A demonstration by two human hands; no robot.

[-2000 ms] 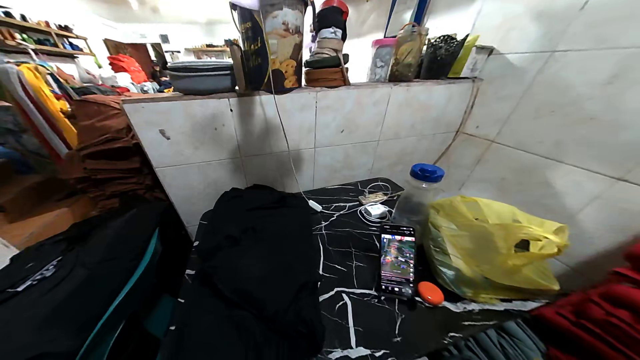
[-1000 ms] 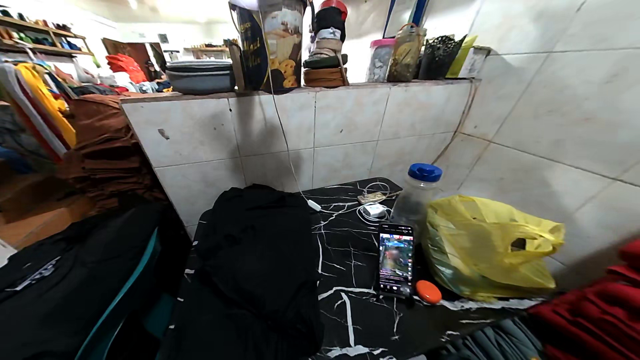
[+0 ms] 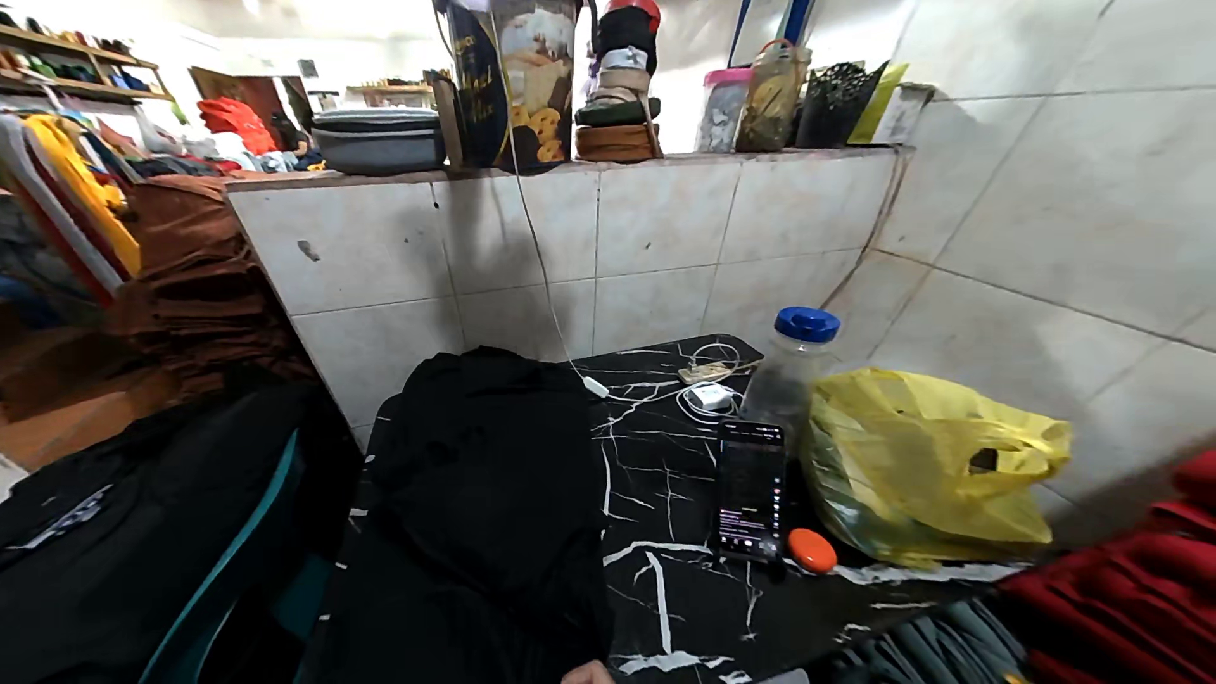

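Observation:
Only a small part of what seems to be my left hand (image 3: 588, 674) shows at the bottom edge, beside the lower right edge of a black cloth garment (image 3: 494, 503). Whether its fingers grip the cloth is hidden. My right hand is out of view. The garment lies on a black table with white marble-like veins (image 3: 670, 608). Right of it, a lit smartphone (image 3: 750, 494) stands tilted, close to a clear plastic jar with a blue lid (image 3: 784, 380). An orange-red round object (image 3: 812, 551) sits by the phone's lower right corner.
A yellow plastic bag (image 3: 921, 465) stands at right, near dark red folded cloth (image 3: 1130, 589) and grey-green cloth (image 3: 931, 651). A white charger (image 3: 710, 397) and cable lie behind the phone. A tiled half wall (image 3: 655, 228) bounds the table; a black bag (image 3: 133, 541) is at left.
Part of a hand has come into view at the bottom edge, by the black garment. The picture on the phone's screen has turned darker.

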